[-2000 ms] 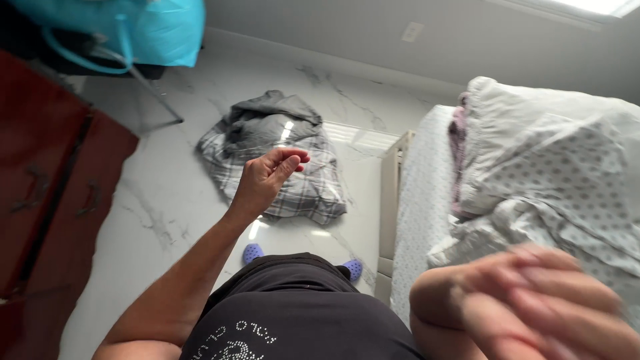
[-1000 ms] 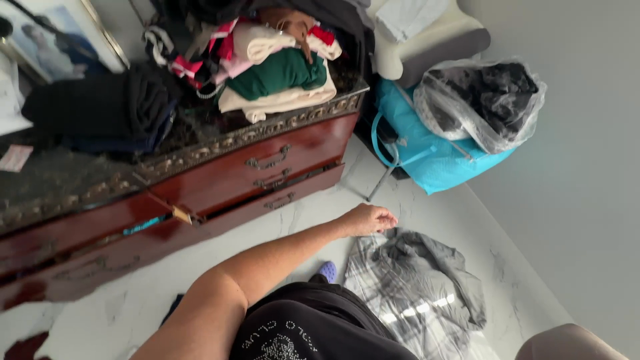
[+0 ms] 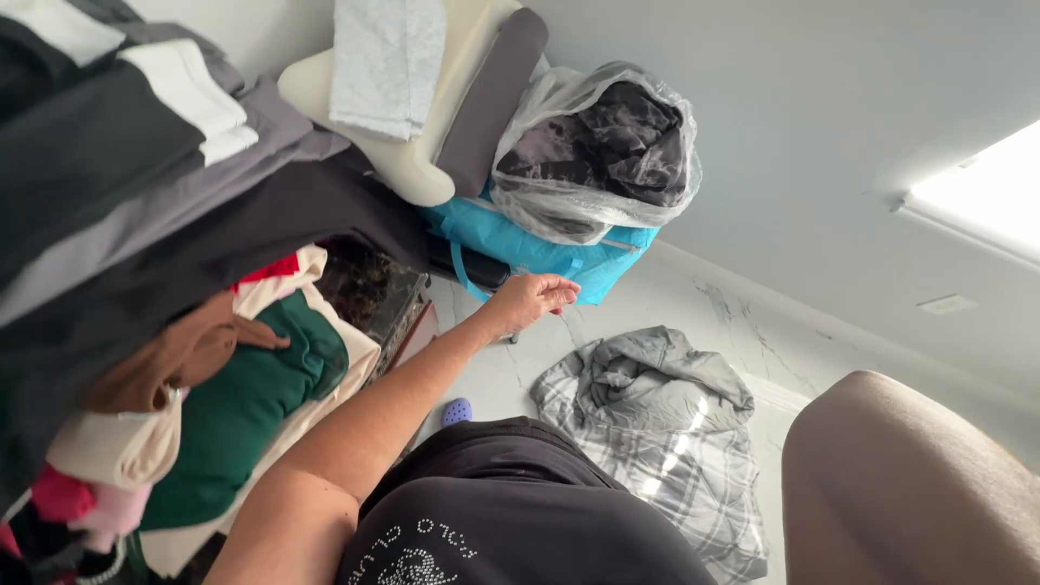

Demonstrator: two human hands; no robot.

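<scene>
My left hand (image 3: 536,297) hovers in front of a turquoise bag (image 3: 528,248), palm partly turned in, fingers loosely curled, with no object seen in it. On the bag rests a clear plastic bag (image 3: 552,213) of dark marbled fabric (image 3: 626,134). Below and right of the hand, a grey plaid comforter (image 3: 666,439) lies heaped on the marble-patterned floor. My right hand is out of view; only the bare right arm shows at the right edge.
A dark dresser top (image 3: 398,305) at left bears folded clothes, among them a green garment (image 3: 260,398). Dark and grey fabric (image 3: 203,203) overhangs it. Behind stand a cream foam pillow (image 3: 366,150) and a rolled grey item (image 3: 496,97). A purple clog (image 3: 457,411) shows beside my body.
The view has swung left from the bed toward the dresser and turquoise bag. My right hand, seen two seconds ago near the bed, has left the view.
</scene>
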